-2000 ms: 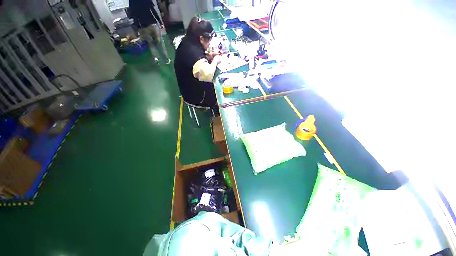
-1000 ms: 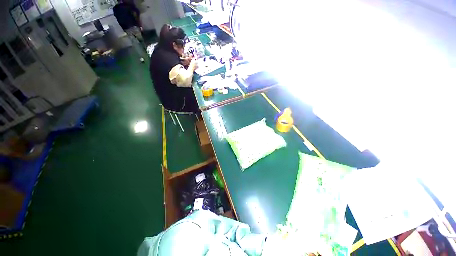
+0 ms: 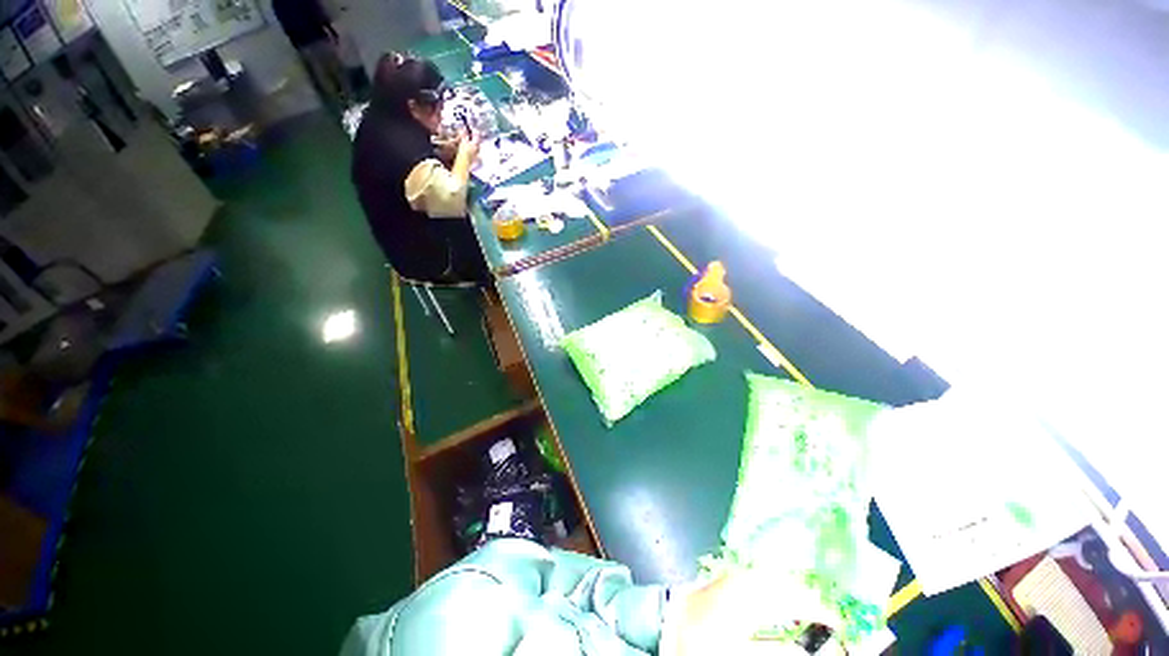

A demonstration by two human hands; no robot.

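An open clear bag of bright-green parts (image 3: 805, 449) lies on the green bench in front of me. My left hand (image 3: 731, 613), below a teal sleeve, is at the bag's near end, washed out by glare and cut by the bottom edge; its grip cannot be told. A small dark thing (image 3: 814, 634) shows beside it at the bottom edge. A plumper bag of green parts (image 3: 637, 359) lies apart to the left. A white printed sheet (image 3: 968, 493) lies right of the open bag. My right hand cannot be made out.
An orange tape roll (image 3: 709, 295) stands behind the bags. A carton of black bagged parts (image 3: 413, 493) is below the bench edge. A seated person (image 3: 410, 180) works farther along the bench. A blue thing (image 3: 949, 641) and a red-brown tray (image 3: 1090, 590) are at lower right. Glare hides the upper right.
The view has turned right, so the bench and bags sit farther left. The blue thing and more of the red-brown tray now show at lower right. The small dark thing shows more clearly near my left hand.
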